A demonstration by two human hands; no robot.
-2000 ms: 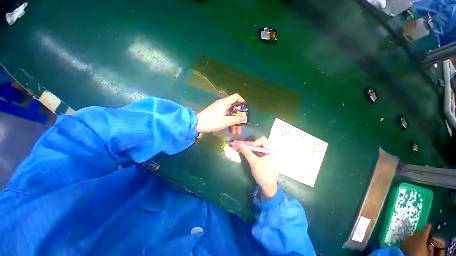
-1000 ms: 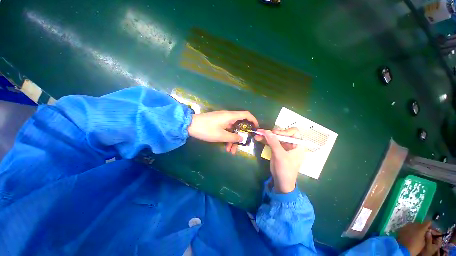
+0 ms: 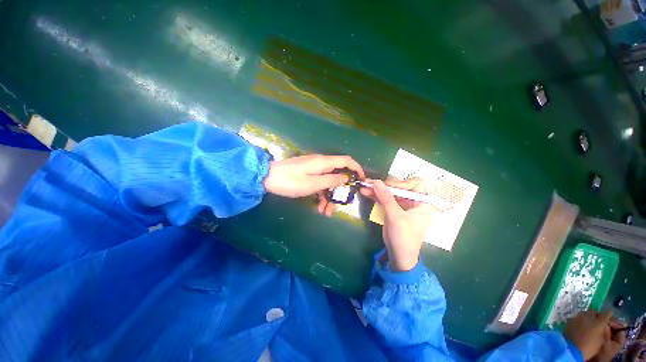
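My left hand, bare, holds a small black electronic unit with a white and a yellowish area. Its fingers lie around the unit and partly hide it. My right hand, bare, holds slim pink-white tweezers like a pen. The tweezers' tip is at the unit's right side; any tiny piece at the tip is too small to tell. A white pad sheet with rows of tiny tan marks lies on the bench, partly behind my right hand.
Wide amber tape is stuck on the green bench beyond my hands. Several black units stand to the right. A long brown tray and a green parts tray are at lower right, beside another person's hands.
Since two seconds ago, both hands have come together and the tweezers' tip has moved up to the unit. Over the last second, my left fingers have shifted slightly over the unit. The view has shifted.
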